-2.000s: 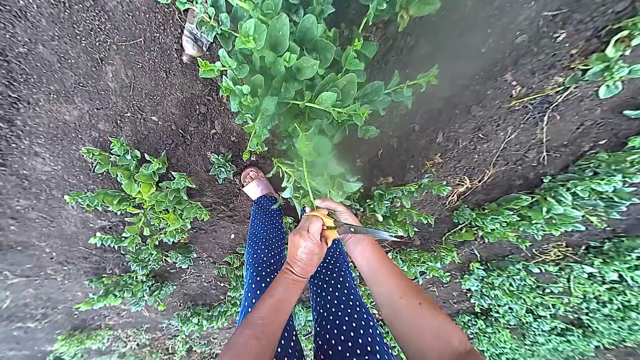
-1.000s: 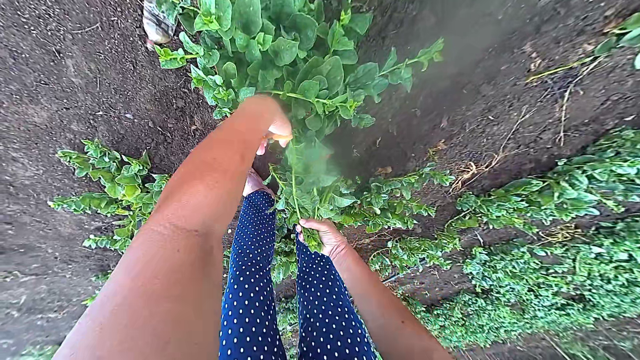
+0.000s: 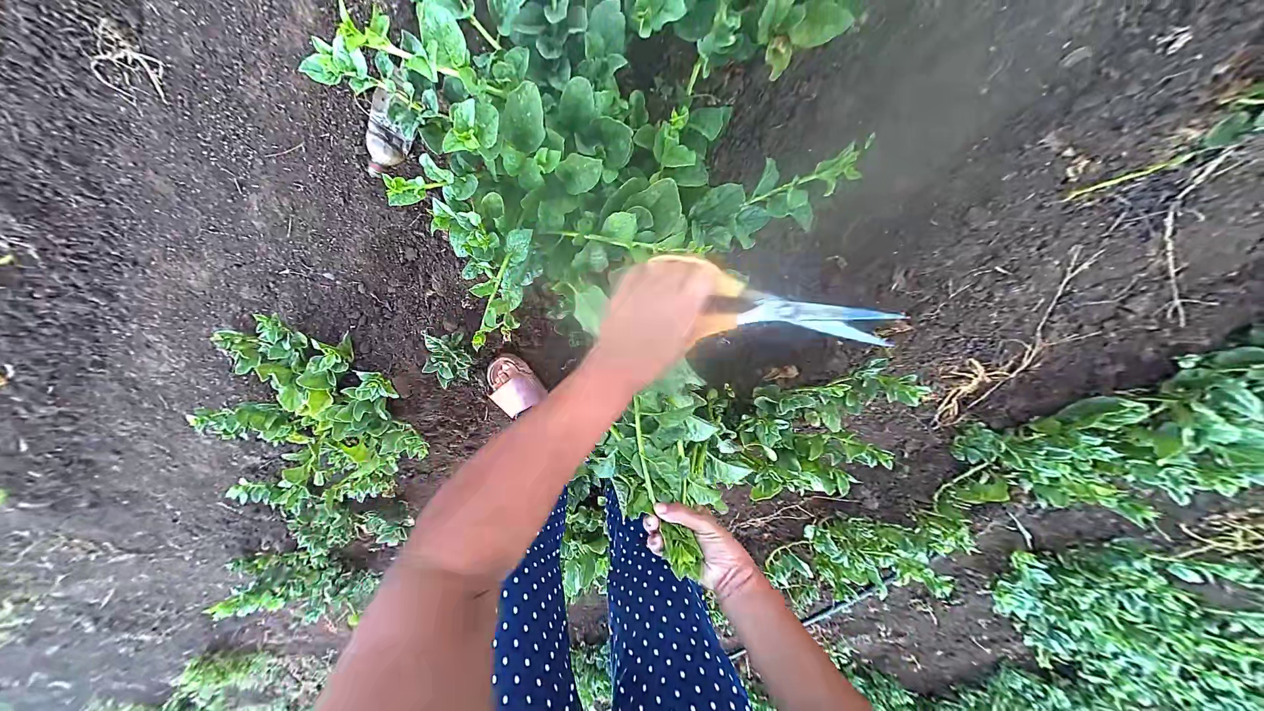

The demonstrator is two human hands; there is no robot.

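My left hand (image 3: 657,311), blurred, is shut on a pair of scissors (image 3: 815,316) with orange-yellow handles. The metal blades point right and stand slightly apart, with no stem seen between them. My right hand (image 3: 701,548) grips leafy green stems (image 3: 642,449) in front of my legs, below the left hand. A large broad-leaved plant (image 3: 583,148) spreads above the left hand, which hides part of its lower leaves.
My foot in a sandal (image 3: 513,385) rests on dark soil. A smaller leafy plant (image 3: 321,434) grows at left, and rows of plants (image 3: 1126,444) lie at right. A bottle-like object (image 3: 387,133) lies at upper left; a thin dark hose (image 3: 839,607) runs at lower right.
Two seconds ago both hands were together at the scissors and a stem. My left hand has since moved up and away with the scissors, while my right hand stays low with the greens.
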